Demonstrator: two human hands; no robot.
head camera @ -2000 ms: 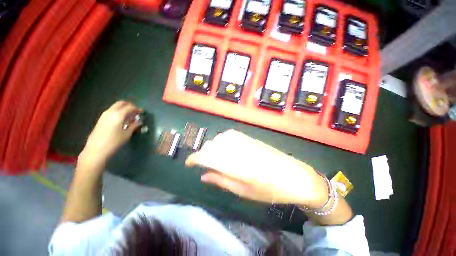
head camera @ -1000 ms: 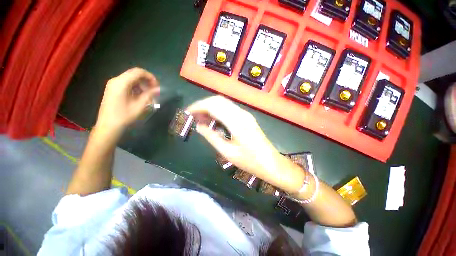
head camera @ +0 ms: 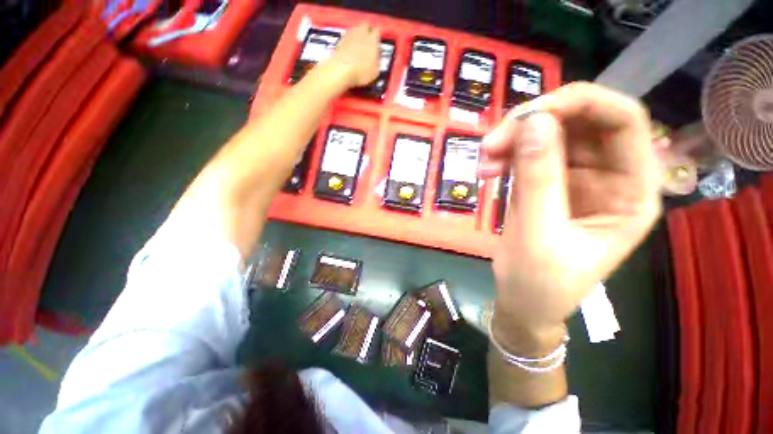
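Observation:
A red-orange foam tray holds two rows of black handheld units with white printed faces and gold discs. My left hand reaches over the tray to a unit in the far row and partly covers it; whether it grips the unit is hidden. My right hand is raised close to the camera over the tray's right side, thumb and forefinger bent towards each other. I cannot tell whether anything is between them. Several dark brown batteries lie on the green mat, with a black square piece.
Stacked red foam trays stand at the right, with more at the left. A pink fan and a grey post are at upper right. A white paper strip lies at right. A red bin is at upper left.
My left hand has moved from the mat at left to the tray's far row. My right hand has risen from the batteries to above the tray's right side. The view has shifted.

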